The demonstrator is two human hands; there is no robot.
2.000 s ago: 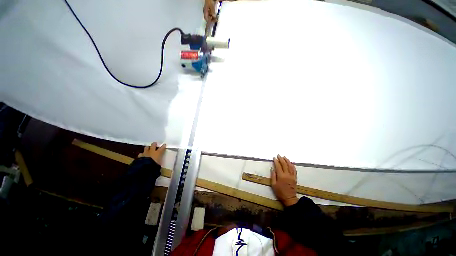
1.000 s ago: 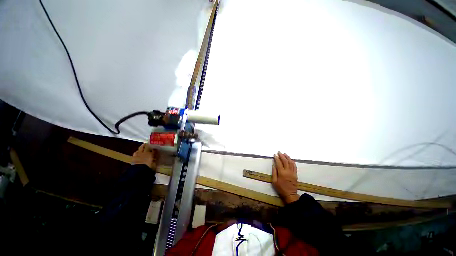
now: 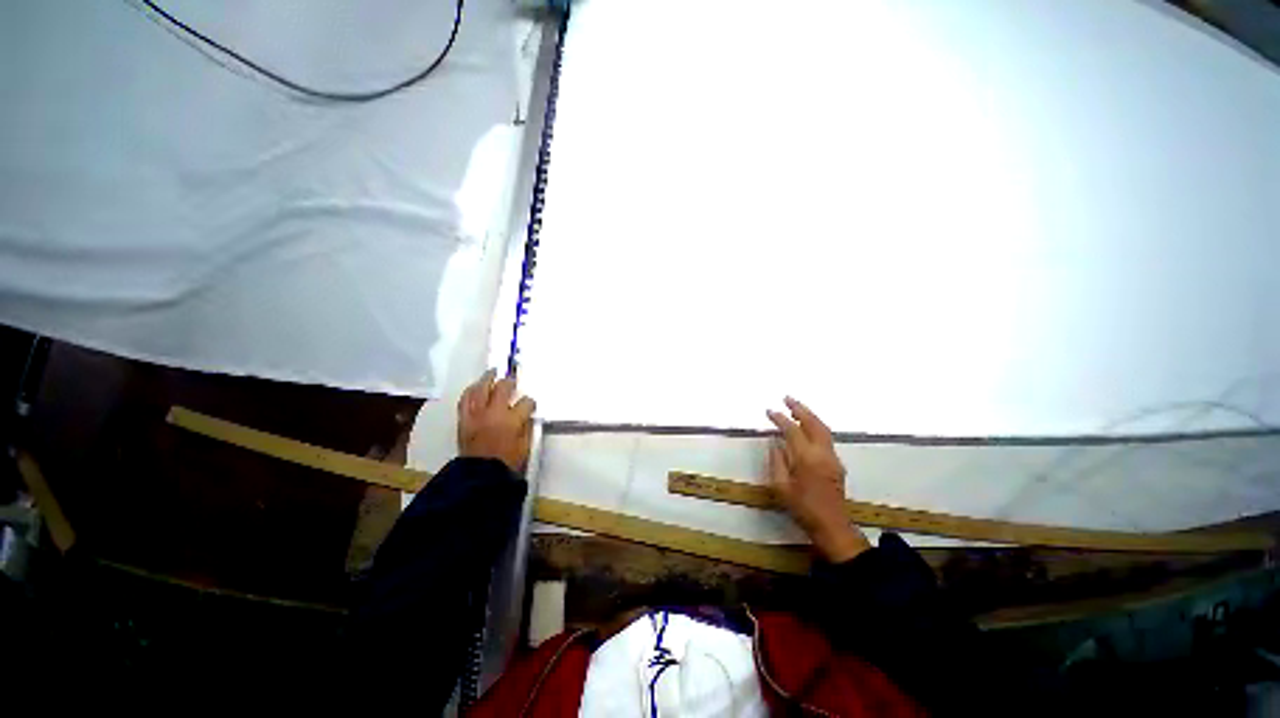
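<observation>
The white fabric ply [image 3: 786, 225] covers most of the right side, with a thin grey line along its near edge. The cutter rail [image 3: 529, 239] runs from the top down to the near edge, its dark toothed strip showing beside the ply. My left hand [image 3: 496, 424] lies over the rail at the ply's near left corner; whether it grips anything cannot be told. My right hand [image 3: 810, 470] rests with fingers spread on the ply's near edge, holding nothing. The end cutter machine [image 3: 541, 6] barely shows at the top edge.
Greyish, wrinkled fabric [image 3: 253, 197] lies left of the rail, with a black cable [image 3: 330, 96] over it. Wooden strips [image 3: 309, 457] and a measuring stick [image 3: 955, 529] lie along the near table edge. Backing cloth [image 3: 646, 463] shows beyond the plies.
The cutter machine came near along the rail, then went back to the far end. The left fabric has parted from the rail. My left hand moved right onto the rail; my right hand stayed near the edge.
</observation>
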